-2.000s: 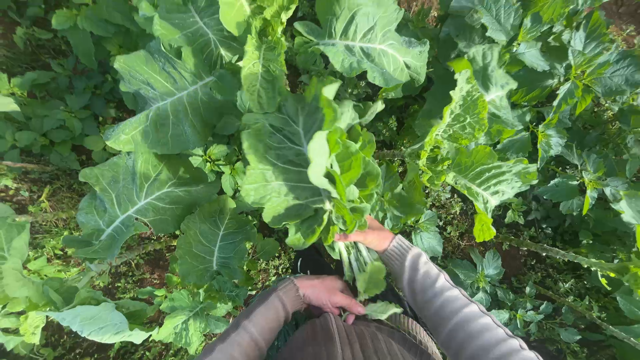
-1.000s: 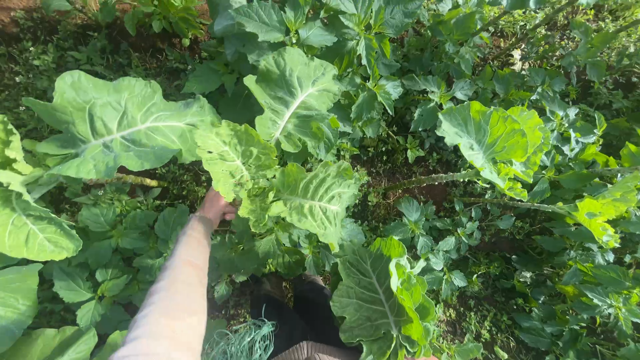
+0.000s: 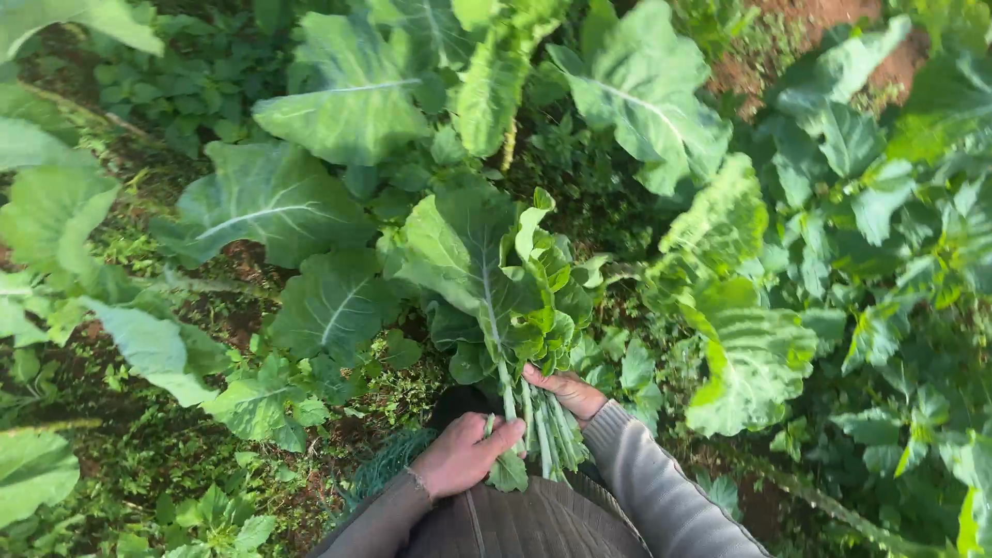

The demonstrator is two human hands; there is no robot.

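Note:
A bunch of leafy greens, collard-like leaves with long pale stems (image 3: 546, 430), stands upright before my body. My right hand (image 3: 570, 394) is closed around the stems just below the leaves. On the left of the bunch, my left hand (image 3: 469, 453) grips the stem of a large leaf (image 3: 484, 271) between thumb and fingers. A small leaf (image 3: 508, 471) hangs below my left thumb. The fingers of my right hand are partly hidden behind the stems.
Broad-leaved plants (image 3: 341, 101) surround me, with thick bare stalks running low on both sides. Green twine or netting (image 3: 387, 465) lies beside my left forearm. Lower weeds and patches of brown soil (image 3: 829, 23) show between the plants.
One second ago my left hand reached out among leaves at the left; now it is back at the bunch, holding a leaf stem. The view has shifted strongly.

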